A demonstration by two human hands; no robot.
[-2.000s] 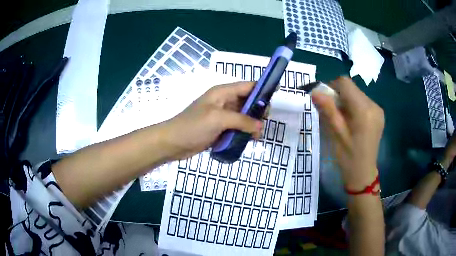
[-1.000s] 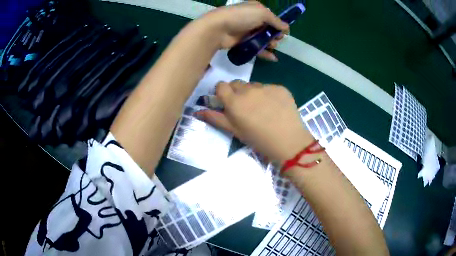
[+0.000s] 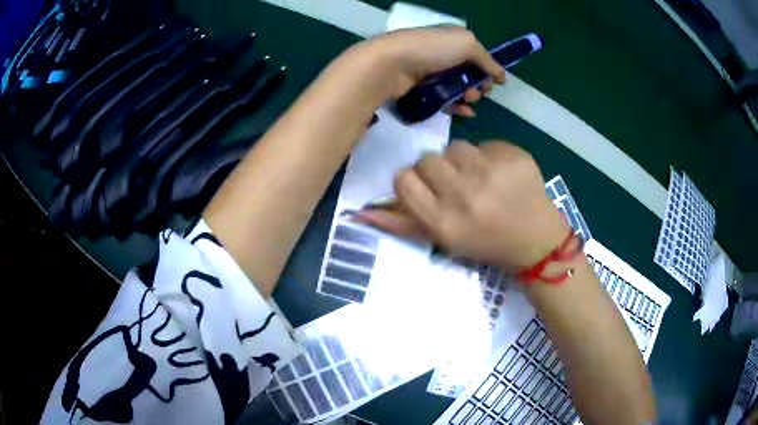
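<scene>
My left hand (image 3: 453,62) grips a black-and-purple appliance body (image 3: 436,93) at the upper middle, its lilac end pointing up and right. My right hand (image 3: 474,195), with a red cord at the wrist, is blurred over a long white sheet (image 3: 391,153) that has dark rectangular labels (image 3: 349,261) at its lower end. Its fingertips are at the upper edge of those labels; whether they hold one is too blurred to tell. A silver-grey label sheet (image 3: 312,378) and an outlined label sheet (image 3: 519,378) lie nearer me, partly washed out by glare.
Waiting black bodies (image 3: 125,133) lie fanned at the left. A dot sticker sheet (image 3: 686,224) and a crumpled white wipe (image 3: 713,295) lie at the right. A pale strip (image 3: 573,137) crosses the dark green surface. Another label sheet shows at the lower right edge.
The view has swung left since the first frame. The left hand has carried the body up and away. The right hand has moved from the outlined sheets to the long white sheet.
</scene>
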